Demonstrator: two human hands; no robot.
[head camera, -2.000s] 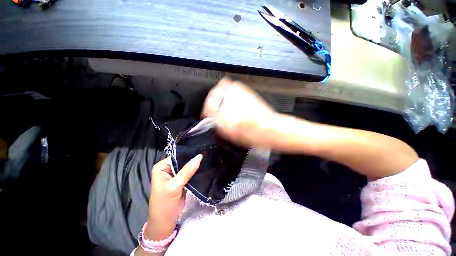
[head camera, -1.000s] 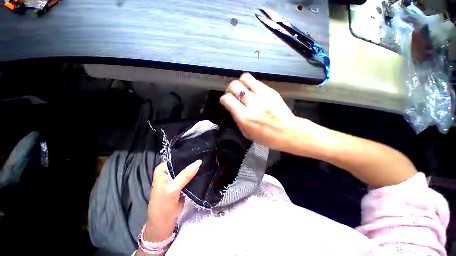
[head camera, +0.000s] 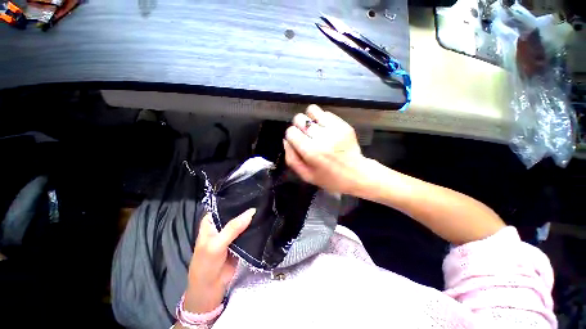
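Observation:
A black fabric piece (head camera: 247, 222) with pale frayed edges lies over my lap, below the table edge. A white patch (head camera: 250, 168) shows at its top. My left hand (head camera: 215, 250) grips its left lower edge, thumb on top. My right hand (head camera: 321, 148) is closed at the upper right of the piece, fingers curled onto dark fabric; the fingertips are partly hidden. Grey striped cloth (head camera: 315, 231) shows under the right side of the piece.
Thread snips (head camera: 363, 51) with a blue cord lie near the corner of the dark table (head camera: 193, 51). A clear plastic bag (head camera: 543, 122) hangs over the cream machine table (head camera: 450, 96) at right. Small orange and brown items (head camera: 48, 11) lie at the far left.
My right hand, blurred two seconds ago at the white patch, has moved right and is now off the patch. My left hand keeps its hold. The table shifts slightly left in view.

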